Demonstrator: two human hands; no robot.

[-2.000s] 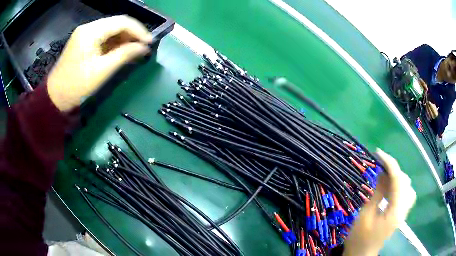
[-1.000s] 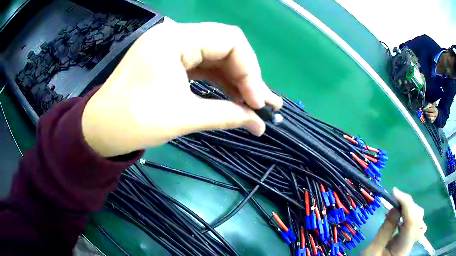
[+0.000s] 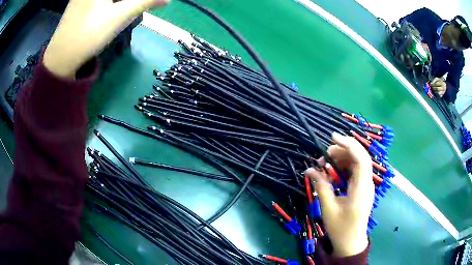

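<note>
My right hand (image 3: 344,199) is closed around a black cable lead (image 3: 269,77) near its red core wire (image 3: 331,172). The lead curves up and left out of the top of the picture. My left hand (image 3: 96,31) is at the upper left, its fingers partly cut off by the top edge, close to where the lead leaves the picture. Whether it holds the lead or a sleeve cannot be seen. The large cable pile (image 3: 227,114) lies below the lead, its blue terminal ends (image 3: 380,150) at the right, partly behind my right hand.
The black parts bin (image 3: 31,41) with loose sleeves is at the upper left, partly behind my left arm. A smaller cable pile (image 3: 155,217) lies lower left. A stray cable (image 3: 238,191) lies crosswise between the piles. A person (image 3: 440,46) in dark clothing works at the upper right.
My left hand has moved up and left, away from the middle of the pile. My right hand has moved left and up, now at the lead's red end. The lead has swung into an upward curve.
</note>
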